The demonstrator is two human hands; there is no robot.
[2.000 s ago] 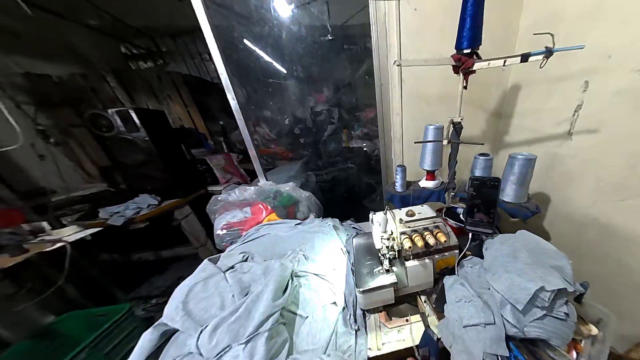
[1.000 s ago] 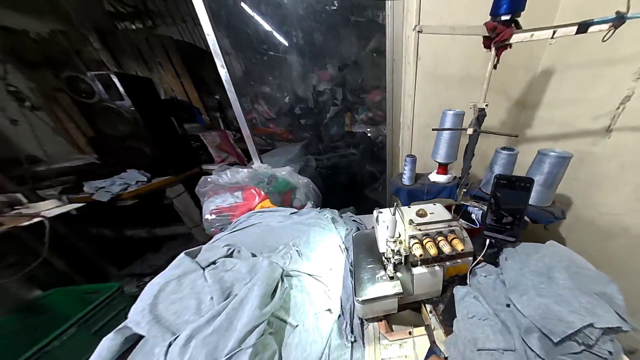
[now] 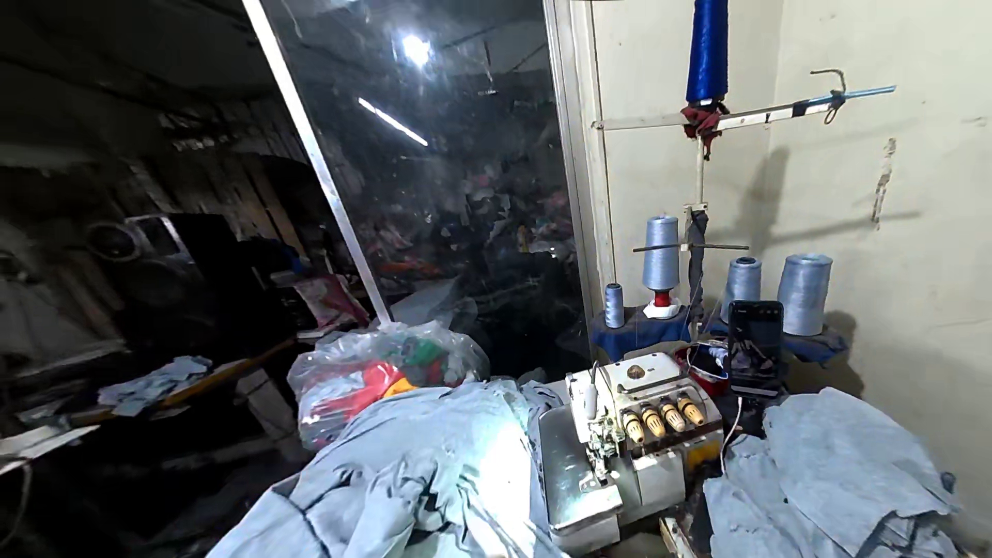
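Note:
Neither of my hands shows in the head view. An overlock sewing machine (image 3: 659,418) with a row of tension dials stands right of centre at the bottom. Against its left side lies a large heap of light blue-grey fabric (image 3: 434,457), brightly lit in the middle. More of the same fabric (image 3: 845,465) is piled to the machine's right. Behind the machine a smartphone (image 3: 756,341) is propped upright, with a white cable below it. Cones of pale blue thread (image 3: 804,294) stand behind, and a deep blue thread cone (image 3: 707,54) sits high on the thread stand.
A clear plastic bag (image 3: 387,372) of colourful cloth sits behind the left heap. Beyond it is a glass panel (image 3: 465,194) with a metal frame. A black loudspeaker (image 3: 186,271) and a table edge (image 3: 209,387) with cloth are at the left; a pale wall closes the right.
The view has shifted and shows more of the upper thread stand than one second ago. The fabric, machine and phone show no plain change.

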